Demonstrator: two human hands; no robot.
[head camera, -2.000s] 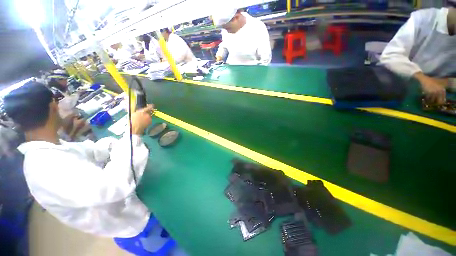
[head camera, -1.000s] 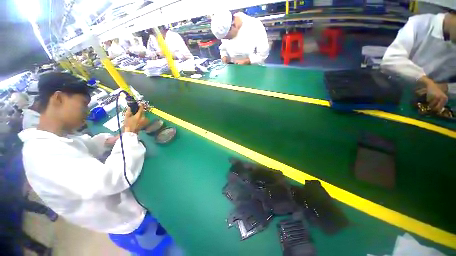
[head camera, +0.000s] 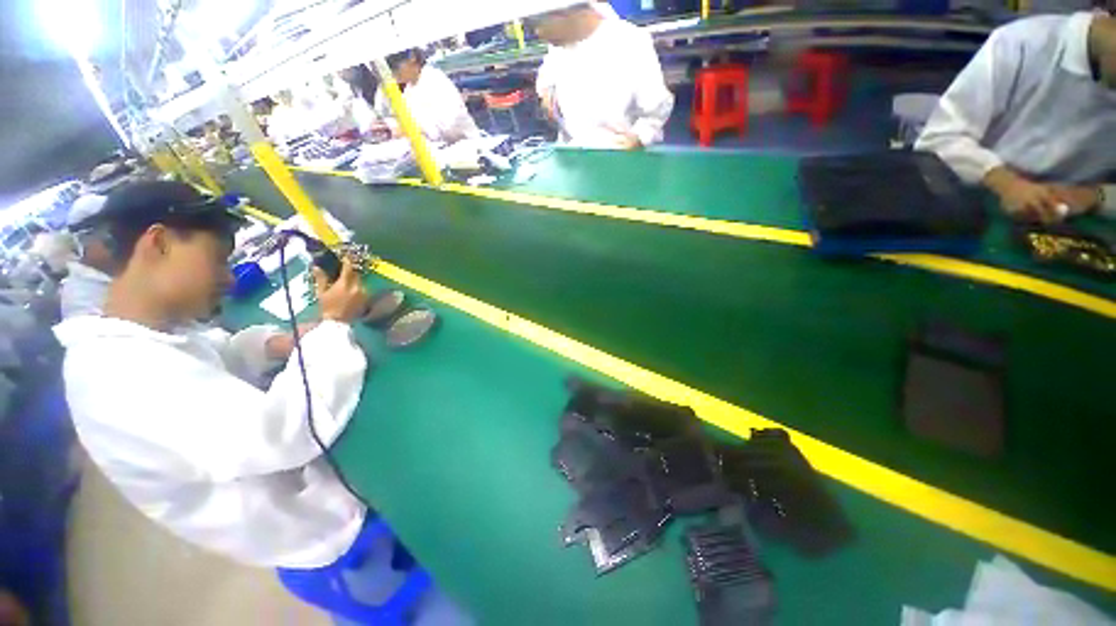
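Neither of my hands is in the picture. Nearest in front of me, a heap of black housing shells (head camera: 649, 465) lies on the green bench (head camera: 465, 452), several plates overlapping, some with rows of small light dots. One ribbed plate (head camera: 727, 572) lies at the near side of the heap. A dark rectangular unit (head camera: 955, 389) lies alone beyond the near yellow line. White sheets (head camera: 1010, 599) show at the bottom right edge, partly cut off.
A neighbour in white (head camera: 208, 404) sits at left, holding a dark corded tool (head camera: 328, 263) near two round grey parts (head camera: 410, 325). A dark tray (head camera: 891, 202) stands across the line. Another worker's hands (head camera: 1040, 196) are at right. Red stools (head camera: 721, 104) stand behind.
The lone dark unit has shifted right in the picture. The neighbour at left has lowered the corded tool. More of the white sheets shows. The worker across at right now has both hands together.
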